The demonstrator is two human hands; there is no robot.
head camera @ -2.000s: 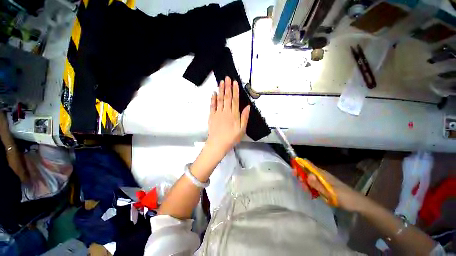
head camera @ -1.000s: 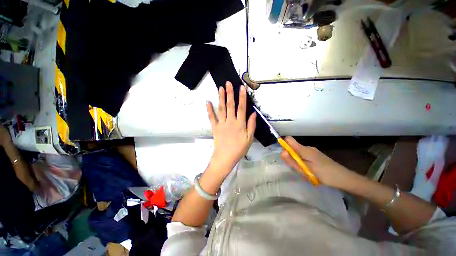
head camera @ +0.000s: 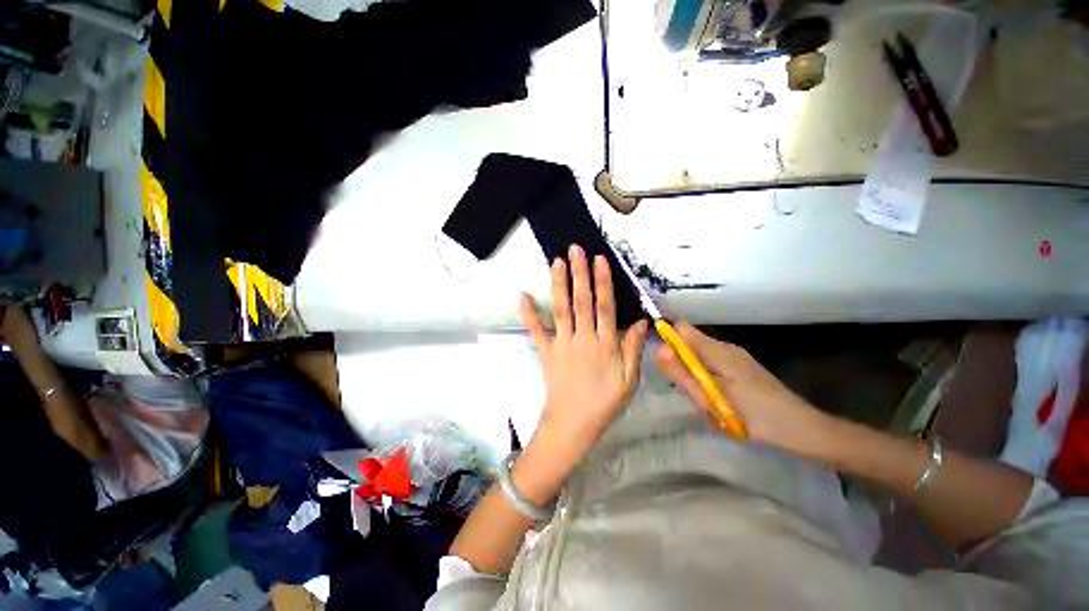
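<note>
A black fabric band [head camera: 508, 191] lies bent on the white table near its front edge. My left hand [head camera: 585, 358] lies flat on its lower part, fingers a little apart, pressing it down. My right hand [head camera: 746, 388] holds the fabric scissors [head camera: 705, 376] by the yellow-orange handle. The silver blades lie along the band's right edge, beside my left fingertips. Whether the blades are open cannot be told. Black lint lies on the table just right of the blades.
A pile of black fabric pieces [head camera: 275, 107] covers the table's left, beside yellow-striped tape [head camera: 155, 215]. Dark red thread snips [head camera: 922, 96] and a white paper slip [head camera: 898, 179] lie on the sewing machine bed [head camera: 740, 143]. Another person's arm [head camera: 54, 388] shows at far left.
The scissors have come from off the band's lower end to its right edge. The band now lies apart from the black pile, and my left hand has moved down with it.
</note>
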